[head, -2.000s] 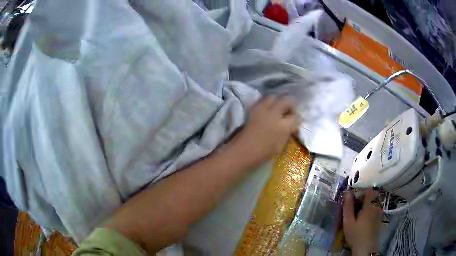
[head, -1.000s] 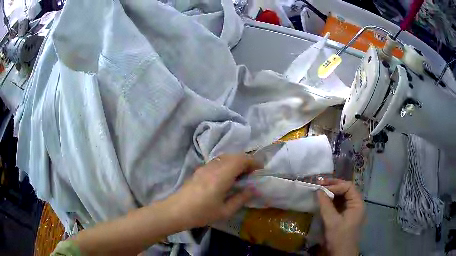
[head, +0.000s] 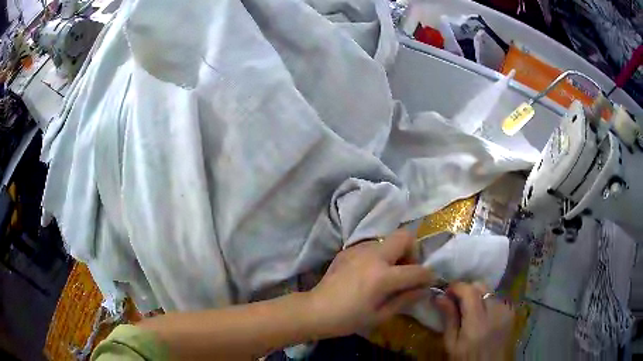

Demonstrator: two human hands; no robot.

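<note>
A large pale grey garment (head: 261,141) is heaped left of the sewing machine (head: 574,166). A pale folded band, perhaps a cuff (head: 471,259), lies in front of the needle area, clear of the presser foot. My left hand (head: 374,282) pinches cloth at the band's left end. My right hand (head: 476,317) holds the band's near edge, fingers close to my left hand. The fingertips are partly blurred, and the edges between them are hard to see.
A bundle of pale strips (head: 605,296) lies right of the needle. A bent metal stem with a yellow label (head: 518,119) stands behind. Orange tape (head: 451,217) covers part of the table. An orange item (head: 546,76) lies in the white tray behind. Another machine (head: 70,42) is far left.
My hands took hold of the band at its near side after the right hand left the needle area. Both hands are now closer together, and the band's near flap is bunched between them.
</note>
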